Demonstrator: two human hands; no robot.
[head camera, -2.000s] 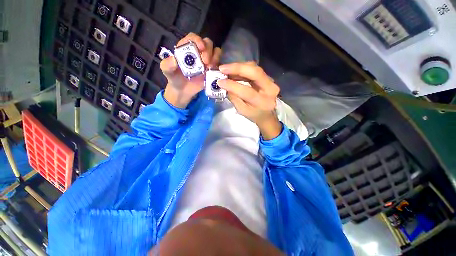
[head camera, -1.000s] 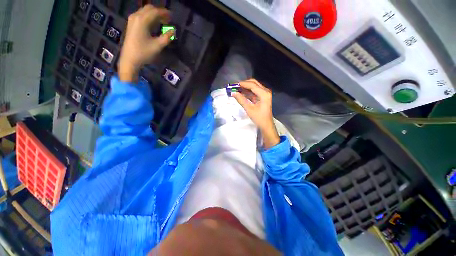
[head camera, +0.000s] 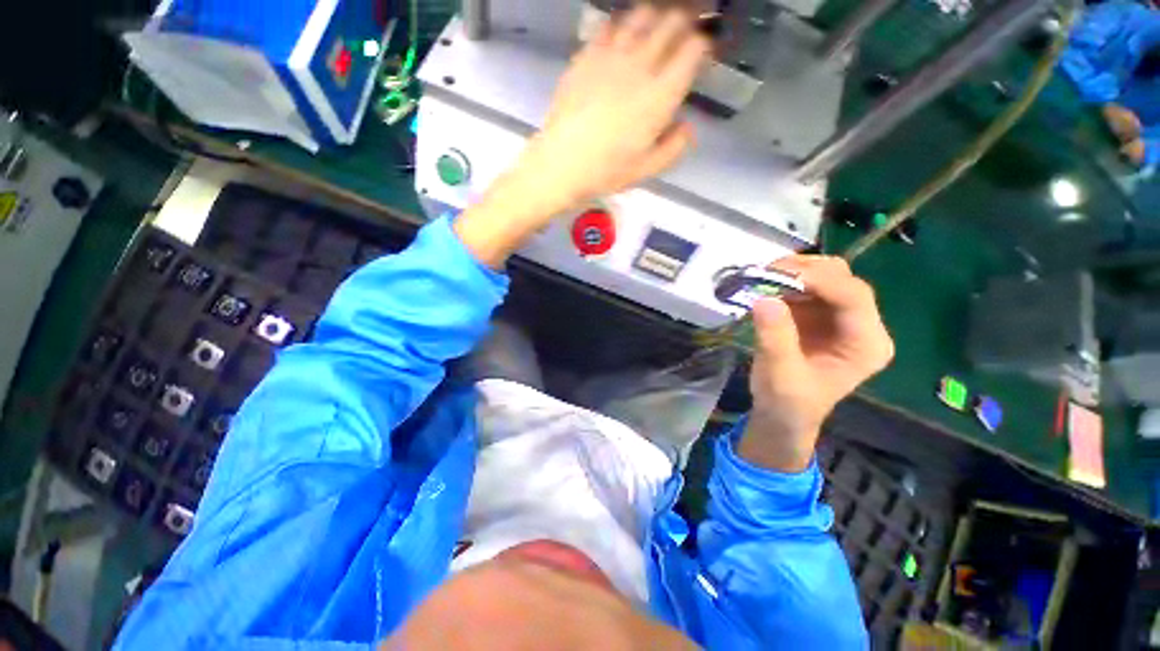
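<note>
My left hand reaches over the press, its blurred fingers at the dark fixture; whether it holds anything cannot be told. My right hand holds a small electronic unit, seen nearly edge-on, between thumb and fingers in front of the right end of the press front. The red stop button, the small display and the left green button show on the press front.
A black compartment tray with many units lies left; another lies right. A blue control box stands left of the press. A green-lit unit and a blue-lit one lie on the bench. Another person's sleeve shows upper right.
The view has swung up to the press. My left hand has gone from the left tray, where it held a green-lit unit, to the fixture. My right hand has moved from my lap to the press front.
</note>
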